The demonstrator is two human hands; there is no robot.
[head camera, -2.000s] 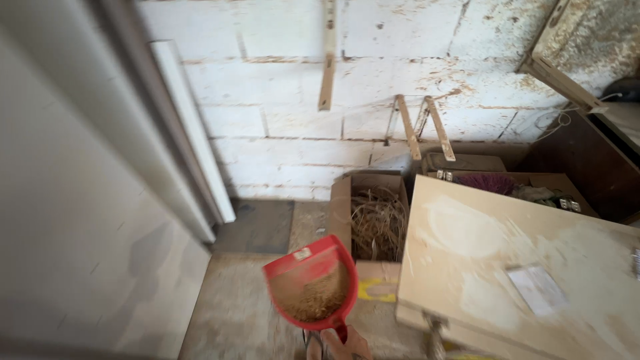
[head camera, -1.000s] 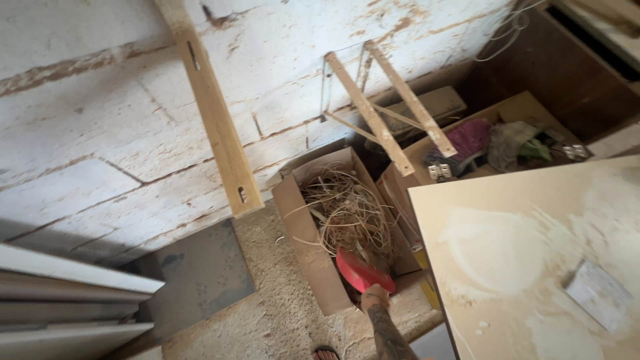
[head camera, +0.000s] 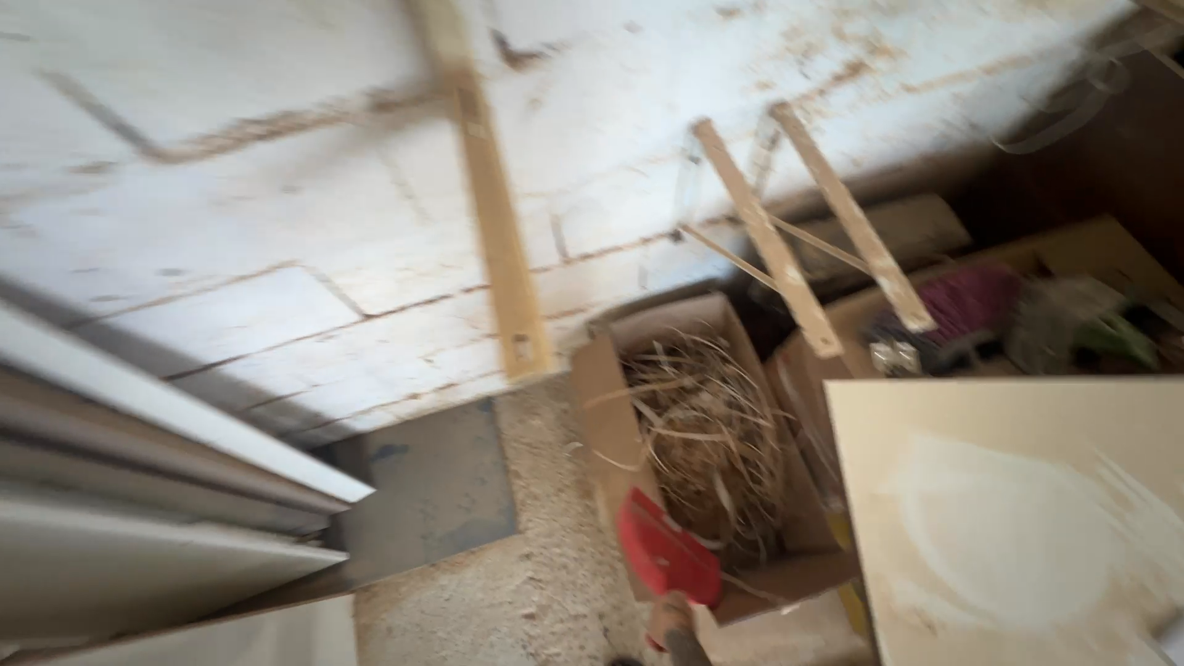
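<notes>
My right hand (head camera: 672, 618) grips the handle of a red dustpan (head camera: 668, 548) near the lower middle of the view. The dustpan is tilted at the near left edge of an open cardboard box (head camera: 601, 393). Inside the box lies a tangled heap of thin, pale strips or shavings (head camera: 708, 416), with finer brown debris among them. Blur hides whether any debris is still in the dustpan. My left hand is out of view.
A pale panel (head camera: 1008, 518) with whitish smears stands right of the box. Wooden wall brackets (head camera: 768, 240) jut out above it. White-edged boards (head camera: 176, 407) lean at left, near a grey slab (head camera: 435, 490) on the rough floor (head camera: 499, 592).
Two seconds ago the dustpan held brown debris in front of the box. It moved over to the box and, since one second ago, has shifted toward the box's near left edge, still in my right hand.
</notes>
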